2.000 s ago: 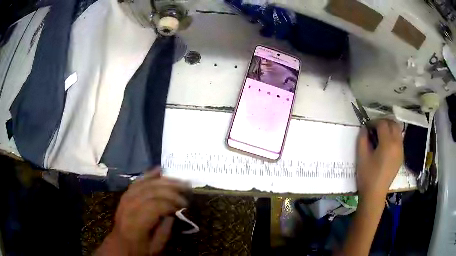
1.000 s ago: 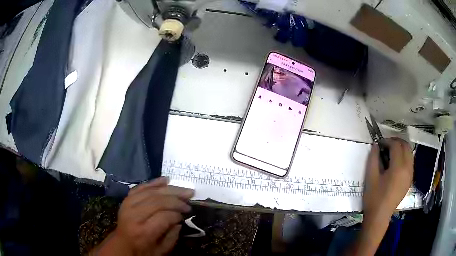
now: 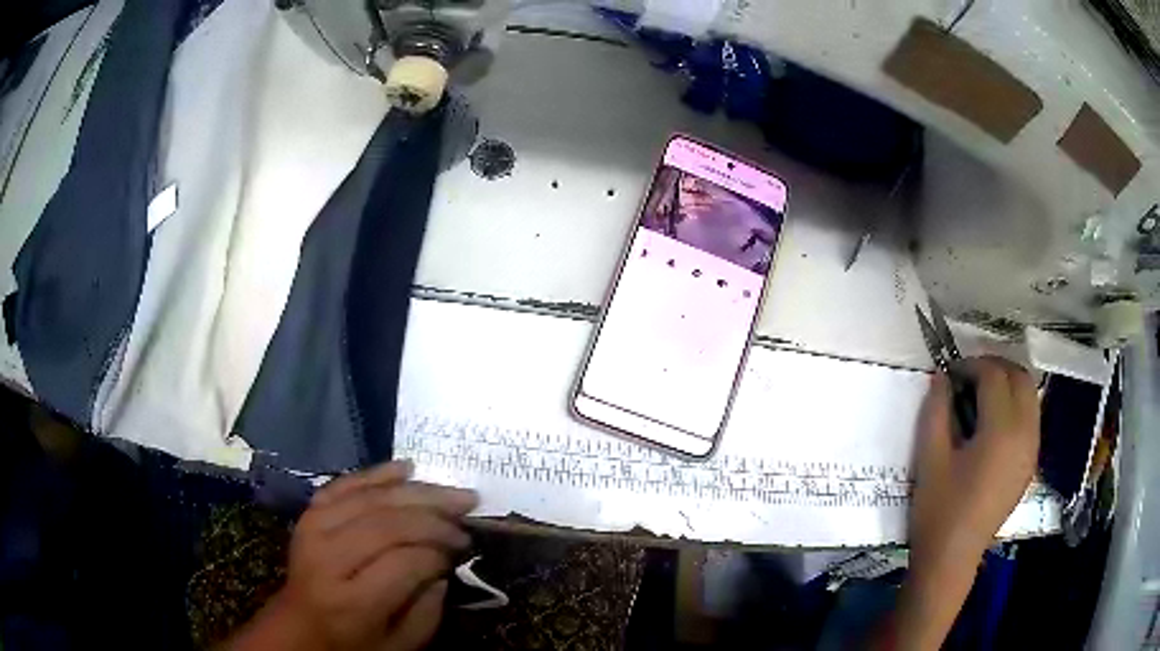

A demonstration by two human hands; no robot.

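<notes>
The grey and white garment (image 3: pixel 299 369) lies at the left, its inner end under the machine's needle area beside the cream knob (image 3: pixel 415 84). My left hand (image 3: pixel 375 553) is at the table's front edge by the garment's lower corner, back of the hand up. A white-edged strip (image 3: pixel 481 585) shows just beside and below it; whether the fingers grip it is hidden. My right hand (image 3: pixel 980 439) rests at the right on the table, closed round the black handle of the thread snips (image 3: pixel 944 350), blades pointing away from me.
A lit smartphone (image 3: pixel 684 299) lies mid-table. The ruler scale (image 3: pixel 662 473) runs along the front. Behind are a dark blue cloth bundle (image 3: pixel 833 121) and the machine arm with brown patches (image 3: pixel 963 79). A dark flat item (image 3: pixel 1066 426) is right of my right hand. Patterned cloth (image 3: pixel 560 591) is below.
The view has shifted, so the phone and table sit lower than two seconds ago. My left hand has moved slightly up to the table edge. My right hand still holds the snips.
</notes>
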